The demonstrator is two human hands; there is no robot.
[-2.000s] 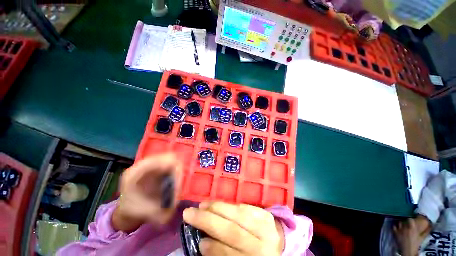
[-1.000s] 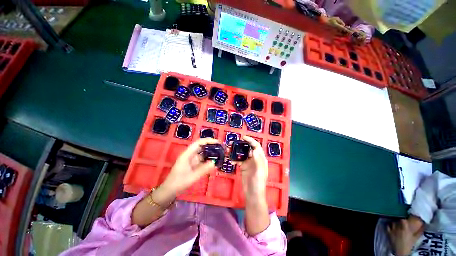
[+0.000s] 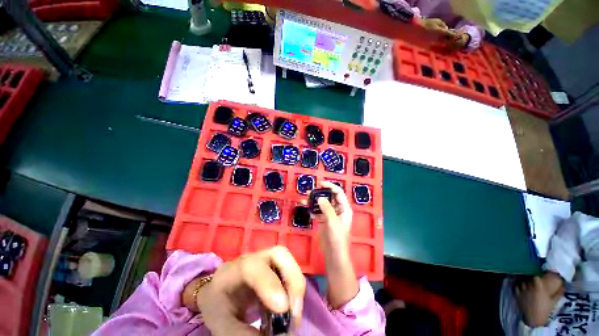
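The red watch tray (image 3: pixel 226 243) lies in front of me, tilted slightly. Its upper three rows hold many smartwatch heads, some overlapping, some lit with blue-white dots; two more sit in the fourth row. The visible bottom-row pockets are empty. My right hand (image 3: pixel 333 207) grips a dark watch (image 3: pixel 320 200) just over the tray's middle right, covering the pocket beneath. My left hand (image 3: pixel 253 285), blurred, is near my body below the tray's front edge, fingers around a dark watch (image 3: pixel 280 321) seen at the picture's bottom; its face is not clear.
Behind the tray are record sheets (image 3: pixel 197 72) with a pen (image 3: pixel 248 72), and a tester (image 3: pixel 328 49) with a lit screen. White paper (image 3: pixel 446 134) lies right of it, with another red tray (image 3: pixel 446 72) beyond. A person's arm (image 3: pixel 542 295) and a clipboard (image 3: pixel 545 216) are at far right.
My left hand has moved from over the tray down towards my body with a watch. My right hand stays over the tray with its watch. The right fourth-row watch has gone from lit to dark.
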